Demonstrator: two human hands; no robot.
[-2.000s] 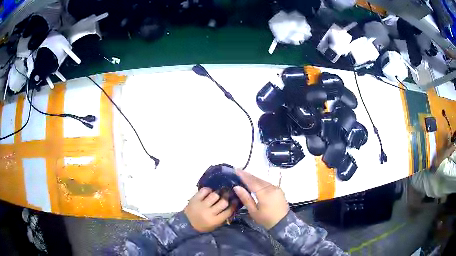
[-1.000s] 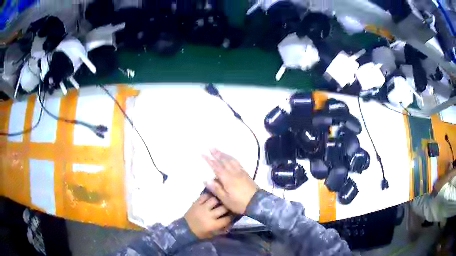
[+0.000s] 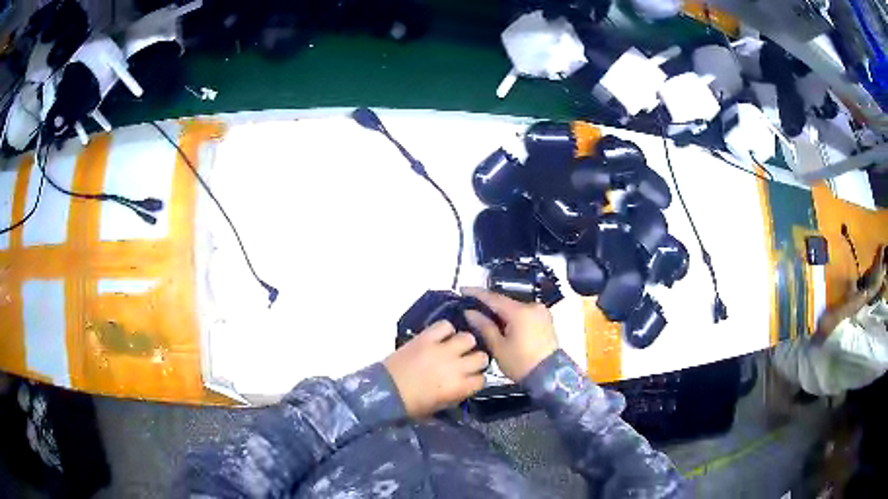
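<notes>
A black camera ball (image 3: 425,314) is held near the front edge of the white board. A pigtail cable (image 3: 419,168) runs from it up the board and ends in a thicker connector. My left hand (image 3: 439,369) grips the ball from the front. My right hand (image 3: 516,334) is on its right side, fingers bent over it. The fingers hide much of the ball, and any small part at the fingertips cannot be made out. A pile of black shells (image 3: 613,234) lies just to the right.
White housings (image 3: 543,46) stand on the green mat (image 3: 292,78) behind, with more at the back left and right. Loose cables (image 3: 216,209) lie left and right. Orange tape (image 3: 146,322) covers the left side. Another person's arm (image 3: 849,336) is at the far right.
My right hand was laid flat over my left a second ago; now its fingers are bent at the ball, which shows again. The view has shifted, so the board sits higher and further left.
</notes>
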